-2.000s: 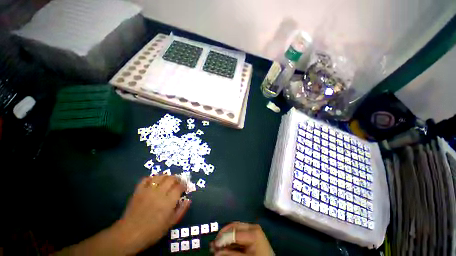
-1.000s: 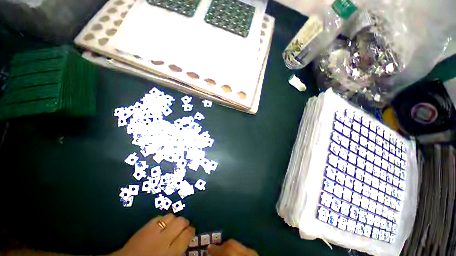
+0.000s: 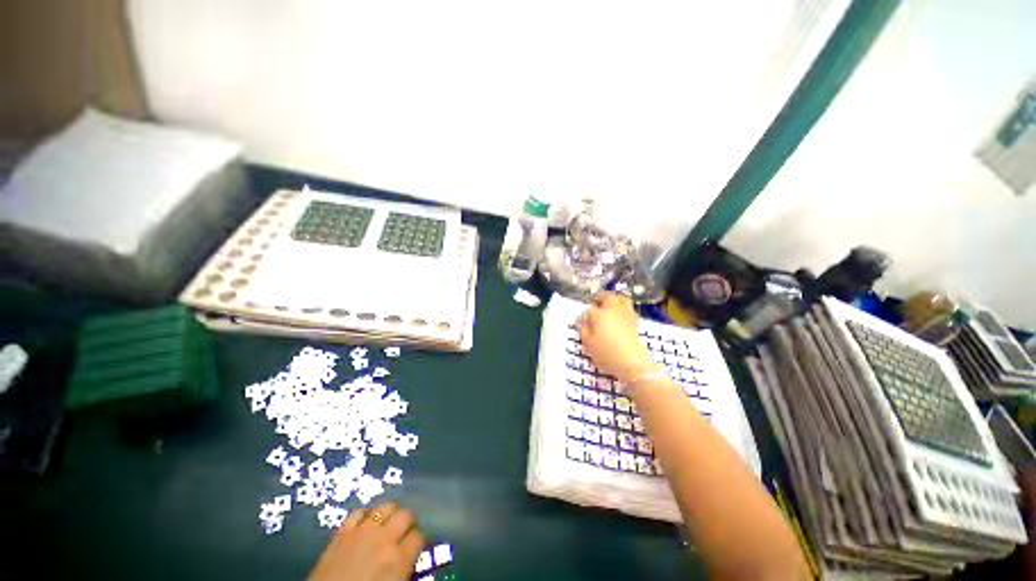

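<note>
Small white square pieces (image 3: 324, 414) lie in a loose heap on the dark green bench. My left hand (image 3: 373, 545) is low in the picture, cut off by its lower edge, beside a few white squares (image 3: 435, 557) set in a row; whether it holds anything is hidden. My right hand (image 3: 613, 335) reaches over the top left of the tray stack (image 3: 554, 454), whose top tray carries rows of square components (image 3: 591, 429). Its fingertips are at the tray's far rows, too small to tell if they hold a piece. My forearm covers part of the tray.
Perforated boards (image 3: 318, 284) with two green grid panels (image 3: 411, 234) lie behind the heap. A green ridged block (image 3: 142, 358) is at left, a pale stack (image 3: 119, 187) behind it. A bottle (image 3: 524, 241) and bagged silvery scrap (image 3: 588, 255) stand behind the tray. More stacked boards (image 3: 966, 505) are at right.
My right hand has moved from the small row of squares up and right onto the component tray. My left hand stays low by the row. The view has tilted up and right, showing more boards.
</note>
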